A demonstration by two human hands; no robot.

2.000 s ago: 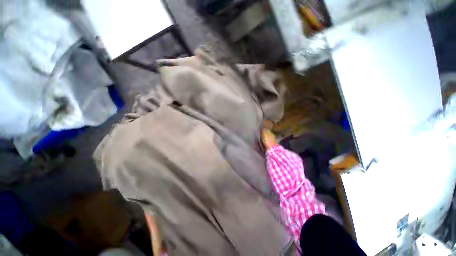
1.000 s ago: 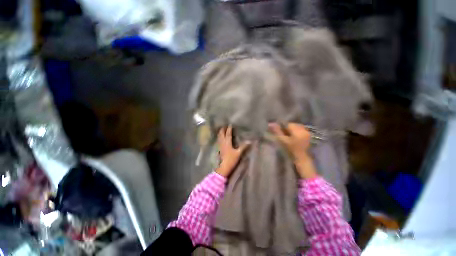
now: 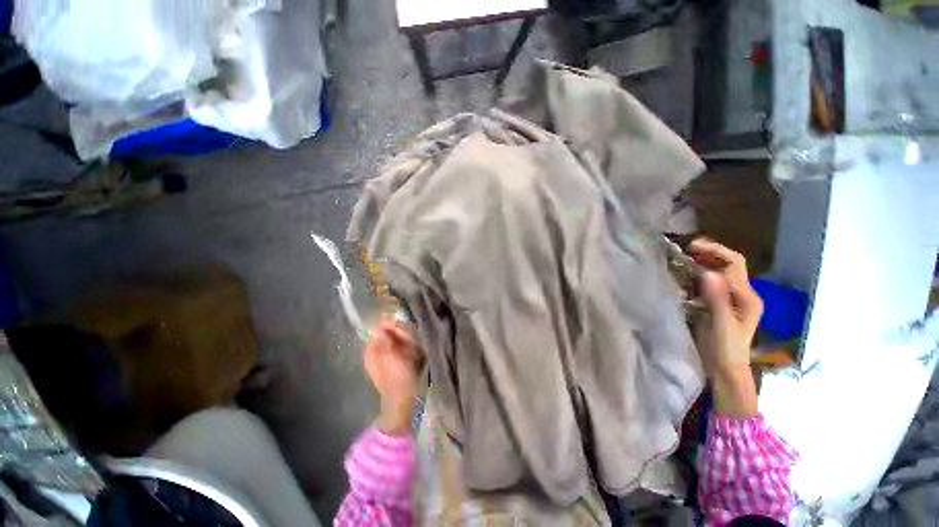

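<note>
A bundle of taupe cloth pieces (image 3: pixel 515 237) lies heaped in front of me, its pieces hanging down towards me. My left hand (image 3: pixel 393 362) is at the bundle's left side, its fingers closed on a pale strip (image 3: pixel 345 286) whose loose end sticks up and left. My right hand (image 3: pixel 726 309) is at the bundle's right side, fingers pinched on a thin pale strip end near the cloth's edge; this hand is slightly blurred. The middle of the strip is hidden by the cloth.
A white sewing table (image 3: pixel 860 299) stands at the right. White sacks (image 3: pixel 247 82) over a blue bin are at the upper left. A small white-topped table (image 3: pixel 468 12) is at the top. A brown box (image 3: pixel 170 335) and a grey seat (image 3: pixel 232 458) are at the left.
Both hands have moved from on top of the bundle out to its two sides, and now hold the strip ends. The view has shifted, showing the white table more fully at the right.
</note>
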